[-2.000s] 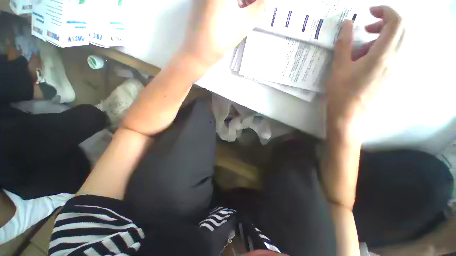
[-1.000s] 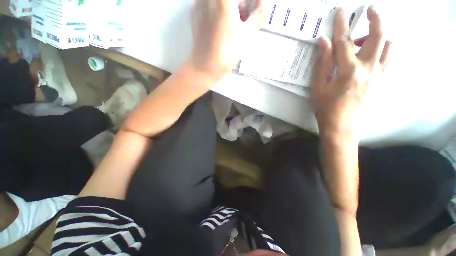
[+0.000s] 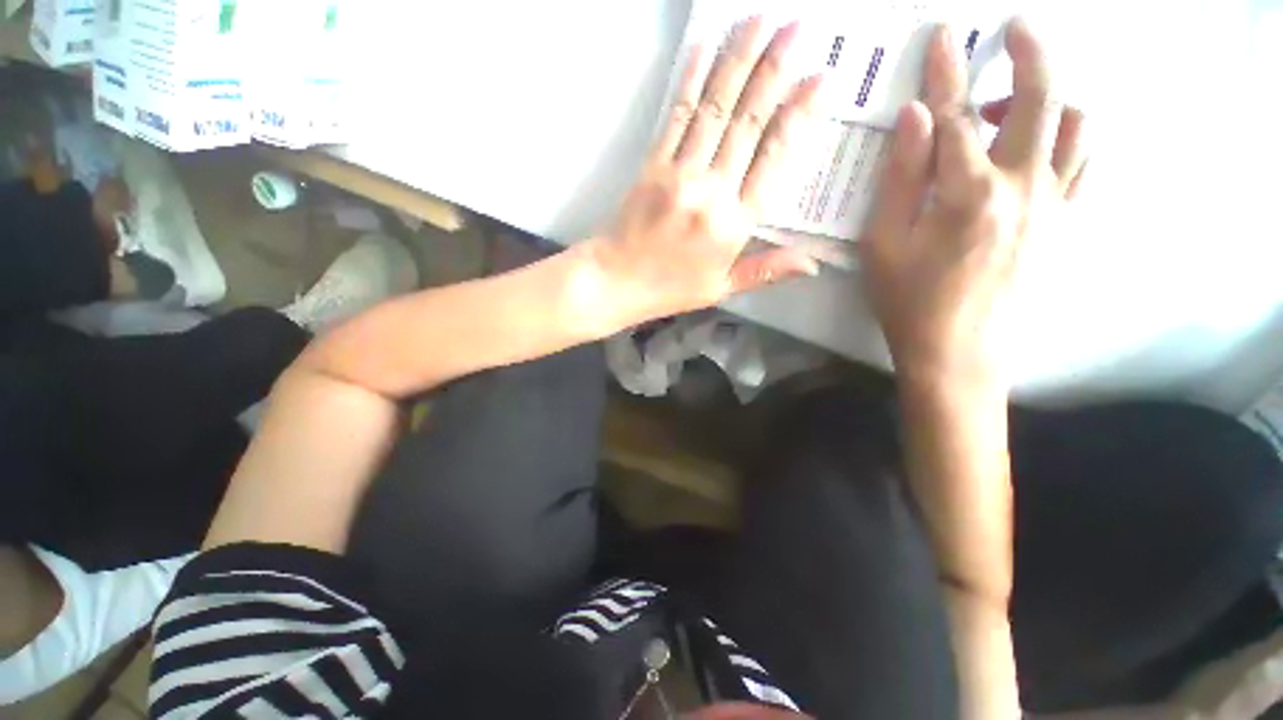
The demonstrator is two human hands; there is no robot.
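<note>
A white leaflet (image 3: 908, 59) with short dark blue-purple bars lies at the table's near edge, on top of a leaflet stack (image 3: 841, 180) with fine grey print. My left hand (image 3: 704, 211) lies spread and flat over the left part of the leaflet and the stack, its thumb near the stack's lower edge. My right hand (image 3: 971, 211) rests at the right end with bent fingers on the leaflet. The leaflet's right end looks raised or curled by the fingers. The hands hide both ends of the stack.
White product boxes (image 3: 176, 71) with blue lettering stand at the upper left of the white table (image 3: 464, 106). A small pale green-white cylinder (image 3: 276, 190) lies on the floor. A crumpled plastic bag (image 3: 690, 355) is below the table edge. Another person's dark-clothed legs (image 3: 141, 394) are at left.
My left hand has come down from a raised position and now lies spread over the leaflet's left part. My right hand has shifted left from its earliest position and is nearly unchanged since the second frame.
</note>
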